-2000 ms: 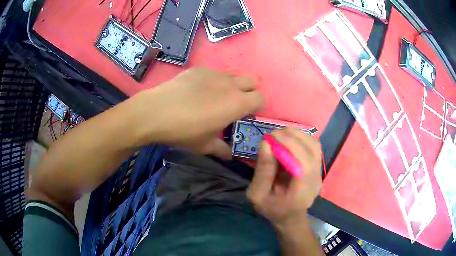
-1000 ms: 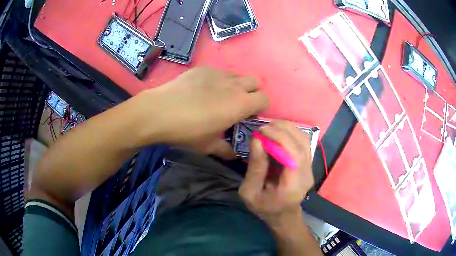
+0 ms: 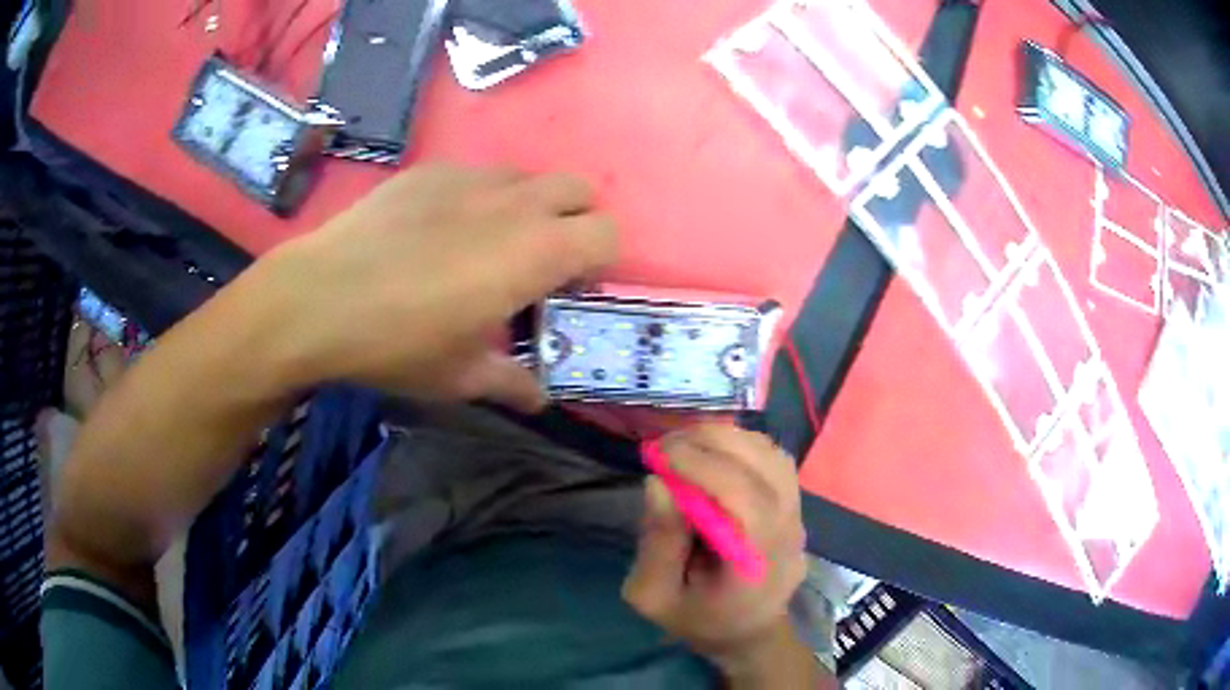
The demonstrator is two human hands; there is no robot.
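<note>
An LED light module point(image 3: 654, 353) lies at the bench's near edge, its pale dotted board facing up and a red wire trailing from its right end. My left hand point(image 3: 452, 290) grips the module's left end, with fingers behind and thumb in front. My right hand point(image 3: 722, 539) holds a bright pink pointed tool point(image 3: 704, 510) just in front of the module, apart from the board. The tool's tip is blurred. A clear sheet with white gasket frames point(image 3: 951, 249) lies at an angle to the right.
At the back left are a wired module point(image 3: 243, 128), a dark face-down module point(image 3: 378, 81) and another module point(image 3: 510, 38). One more module point(image 3: 1079, 105), a small gasket grid point(image 3: 1130, 240) and glossy liner sheets point(image 3: 1194, 391) lie far right. A black strip point(image 3: 843, 303) crosses the red mat.
My right hand and the pink tool have moved off the board towards me, uncovering the module. The whole view has shifted, so things on the bench appear further left and up.
</note>
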